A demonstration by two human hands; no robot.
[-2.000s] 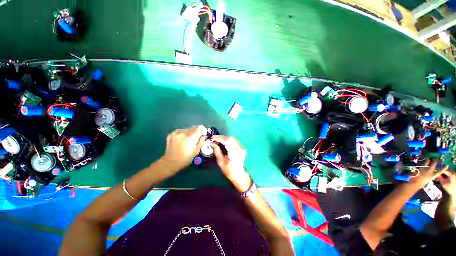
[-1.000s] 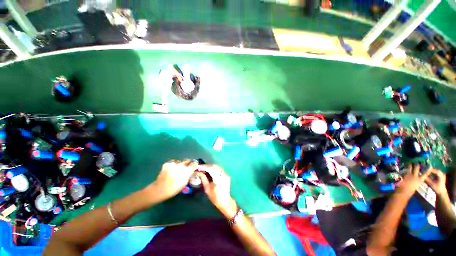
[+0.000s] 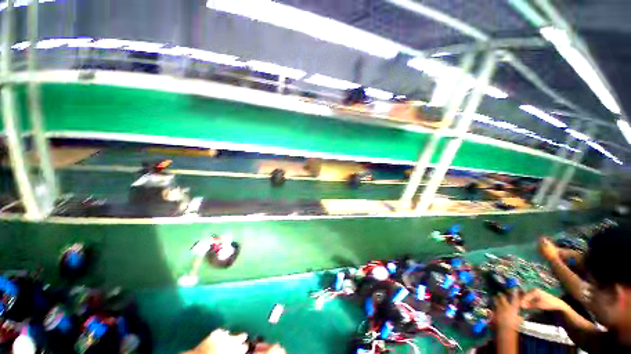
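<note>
My left hand and my right hand show only as blurred upper parts, cut off by the bottom edge. They are close together. A small dark bit shows between them, perhaps the black unit; the rest of it and my fingertips are out of view. A small pale rectangular piece lies on the green bench, right of and beyond my hands. Beyond it on the belt sits a dark unit with wires, with another pale piece nearer the bench.
Heaps of black, blue and silver wired units lie at left and right. More units sit on the belt. A neighbouring worker's hands and head are at right. White posts and another green line stand beyond.
The view has tilted up, so the bench and my hands have sunk to the bottom edge. Ceiling lights and the far line now show. The neighbouring worker's head has come into view.
</note>
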